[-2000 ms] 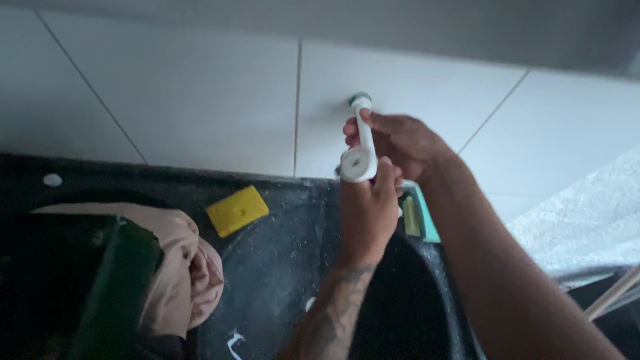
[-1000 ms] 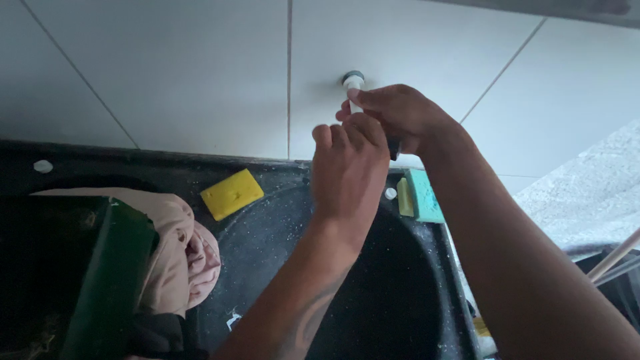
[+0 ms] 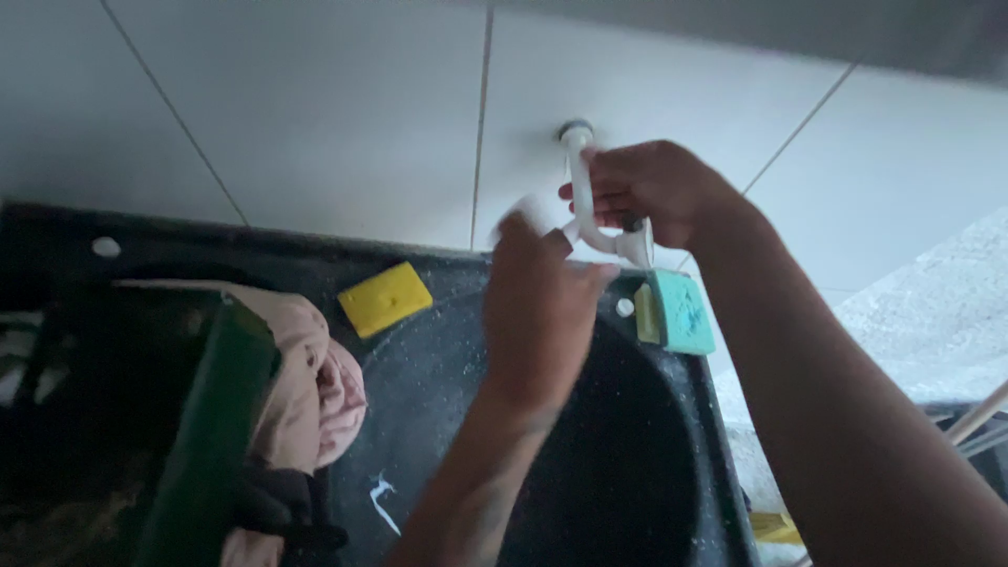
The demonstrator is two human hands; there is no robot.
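A white plastic faucet (image 3: 581, 189) comes out of the tiled wall above a dark sink basin (image 3: 441, 378), its pipe bending toward the right at the lower end. My right hand (image 3: 654, 189) is closed around the upper pipe from the right side. Blurred by motion, my left hand (image 3: 539, 303) is beside the faucet's lower part, in front of the sink's back rim. A small pale part shows near its fingers; whether the hand grips it is unclear.
A yellow sponge (image 3: 386, 299) lies on the back rim. At the right corner are a teal sponge (image 3: 685, 313) and a yellowish bar (image 3: 647, 313). Pinkish cloth (image 3: 299, 378) hangs beside a dark green container (image 3: 213, 417) at left.
The faucet's round end, facing up toward the camera two seconds ago, now points to the right. My left hand has moved down off the pipe since one second ago. My right hand stays on the faucet.
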